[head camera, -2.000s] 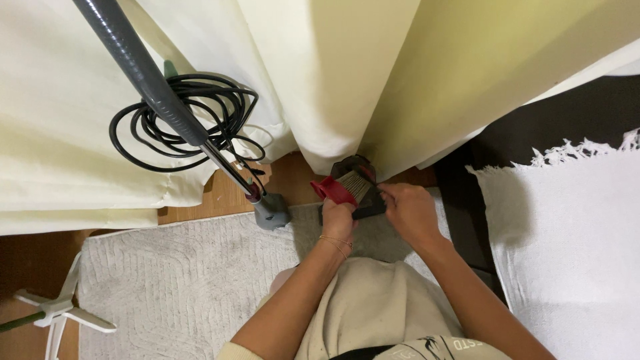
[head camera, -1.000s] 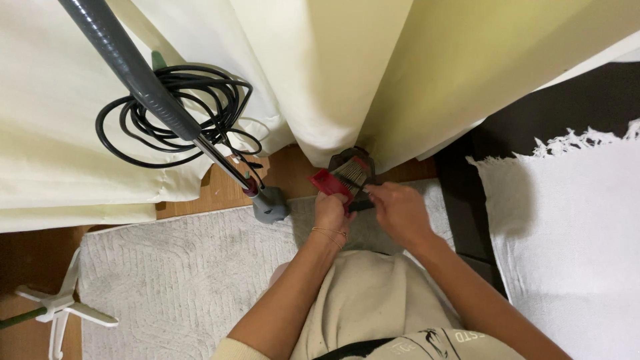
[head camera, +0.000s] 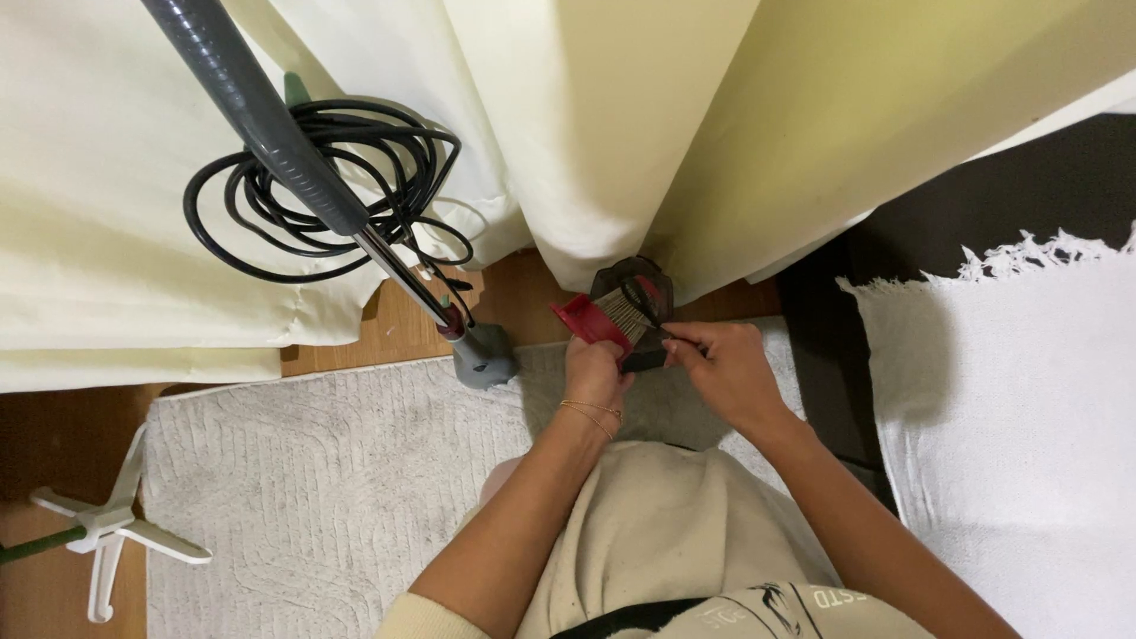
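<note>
My left hand (head camera: 596, 377) grips a red brush (head camera: 587, 321) with pale bristles, held low near the foot of the curtain. In my right hand (head camera: 723, 359), pinched between thumb and fingers, is a thin dark tool (head camera: 641, 300) whose rounded head lies against the bristles. Behind the bristles sits a dark translucent container (head camera: 632, 268), partly hidden by the brush and the tool. A dark edge below the brush, beside my left fingers, is too covered to name.
A grey-tubed appliance (head camera: 266, 124) with a grey foot (head camera: 485, 357) and coiled black cable (head camera: 346, 146) stands left. Pale curtains (head camera: 639, 115) hang ahead. A light rug (head camera: 319, 497), white stand legs (head camera: 111, 519) and a fringed white cloth (head camera: 1012, 373) lie around me.
The dark tool's head now shows on the bristles, farther from me than a second ago. My left hand still holds the red brush in about the same place.
</note>
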